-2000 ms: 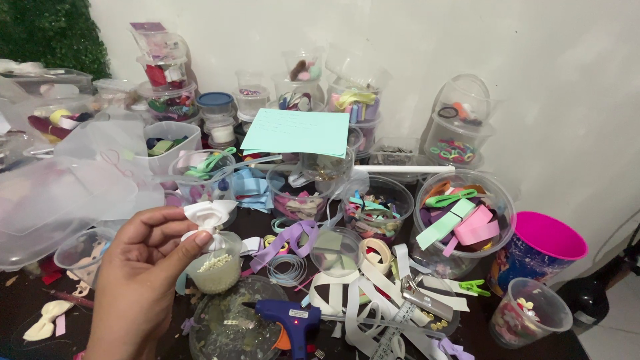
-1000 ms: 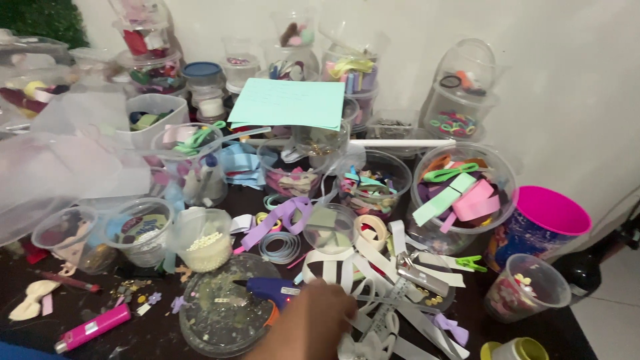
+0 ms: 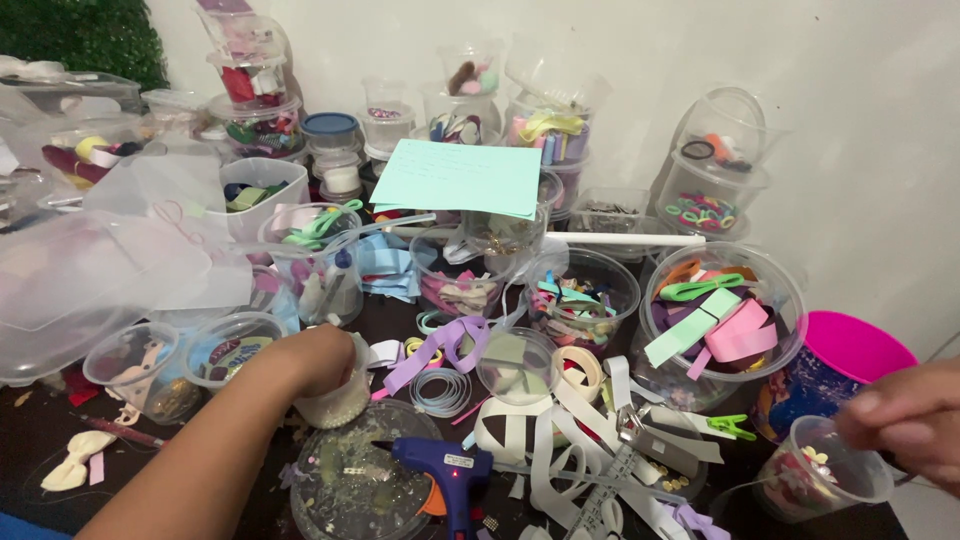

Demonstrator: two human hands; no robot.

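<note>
My left hand reaches down into a clear plastic cup of white beads; its fingertips are hidden inside. At the right edge my right hand is partly cut off by the frame, just above and beside a clear cup holding small flower pieces; whether it holds anything cannot be told. A blue hot glue gun with an orange trigger and a lit red light lies on a glue-spotted round plastic lid. White ribbon strips, a measuring tape and a purple ribbon lie near it.
Tubs of ribbon and hair ties stand behind, along the wall. Handwritten green paper rests on a tub. A pink-rimmed cup stands at the right, a cream bow lies at left, and a green clip lies nearer the right.
Two seconds ago a hand held a white bow above the bead cup; no bow is visible there now. My left hand has gone into the bead cup, and my right hand shows at the right edge.
</note>
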